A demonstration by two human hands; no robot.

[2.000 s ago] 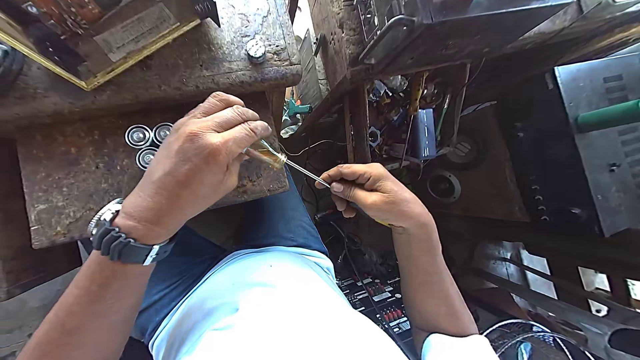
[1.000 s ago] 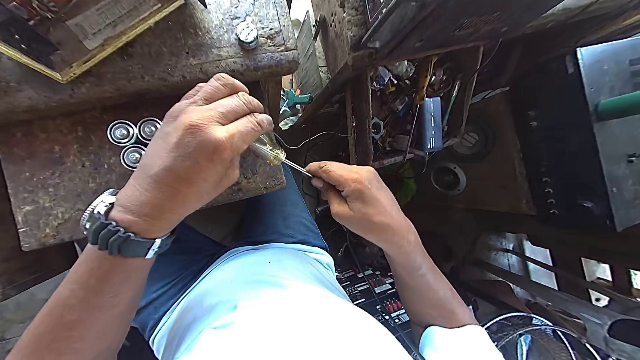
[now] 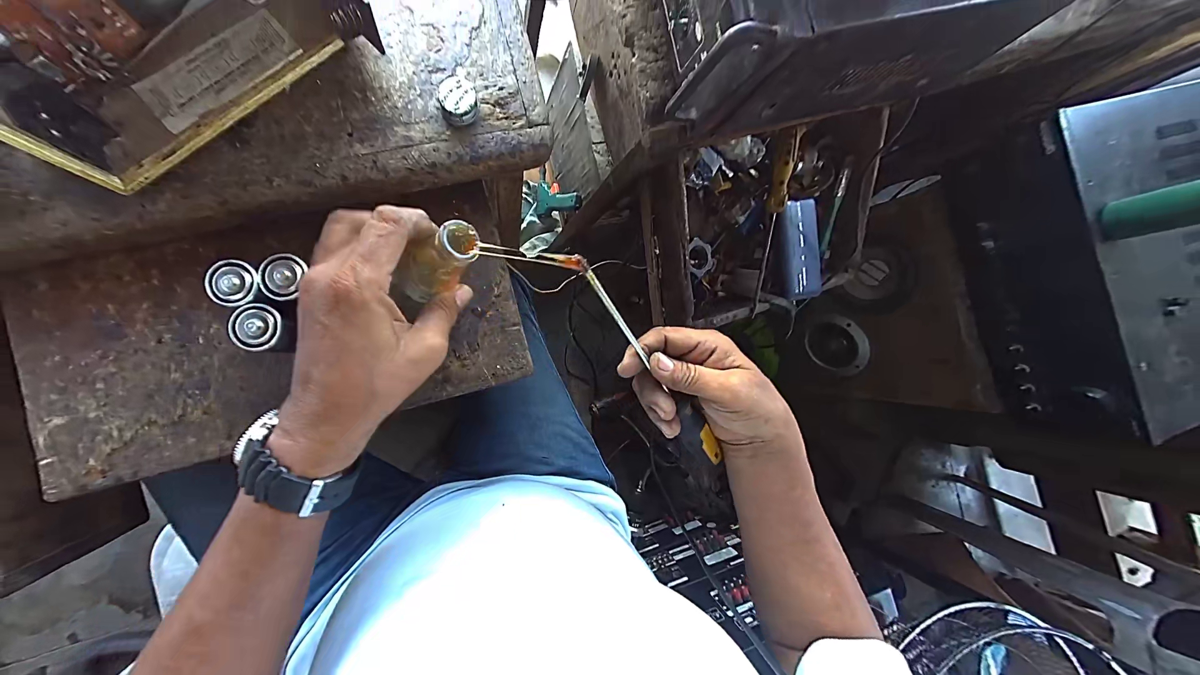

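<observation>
My left hand (image 3: 366,309) holds a small glass bottle (image 3: 436,267) with amber stuff in it, its open mouth tilted toward the right. My right hand (image 3: 708,380) grips a thin metal rod (image 3: 614,314), which seems to be a screwdriver shaft; a dark and yellow handle (image 3: 703,441) shows below the palm. A blob of the amber stuff (image 3: 572,262) clings to the rod's tip, and sticky strands stretch from it to the bottle's mouth. Three cylindrical batteries (image 3: 255,326) stand upright on the wooden bench just left of my left hand.
A small round metal cap (image 3: 457,99) lies on the upper wooden ledge (image 3: 394,141), near an open wooden box with a circuit board (image 3: 84,47). Right of centre, a shelf holds tools and a blue box (image 3: 800,248). A black-and-metal case (image 3: 1087,281) stands far right.
The rod's tip, earlier at or inside the bottle's mouth, is now out to the right with amber strands trailing. My right hand has moved right and down, away from the bottle.
</observation>
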